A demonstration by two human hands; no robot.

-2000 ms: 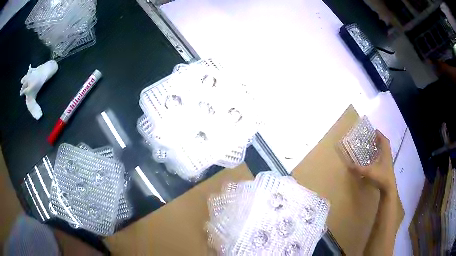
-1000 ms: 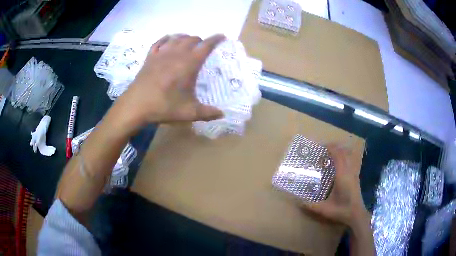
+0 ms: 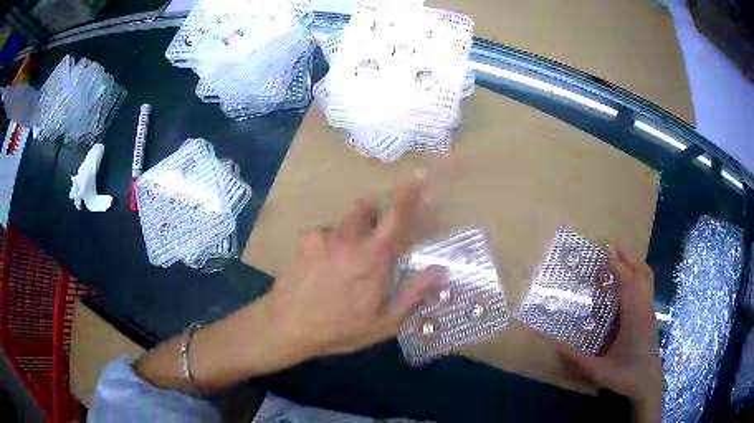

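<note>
My right hand (image 3: 632,330) grips a clear plastic plate (image 3: 570,293) by its right side, above the right part of the cardboard sheet (image 3: 529,182). A second clear plate (image 3: 459,310), with round bosses, is just left of it, over the sheet's front edge. My left hand (image 3: 355,273) is blurred, its fingers spread and its thumb overlapping this plate's left edge; whether it grips the plate is unclear. A twisted stack of plates (image 3: 397,78) stands at the sheet's back left edge.
More plate stacks are at back left (image 3: 244,54), middle left (image 3: 190,202) and far left (image 3: 78,99). A red-and-white marker (image 3: 140,149) and white crumpled item (image 3: 89,182) lie left. A red crate (image 3: 33,306) is lower left. Shiny clear film (image 3: 707,318) lies right. A metal rail (image 3: 554,87) runs behind.
My left hand has moved from the back stack toward the front, beside a separate plate. My right hand has shifted right with its plate. The view has shifted too.
</note>
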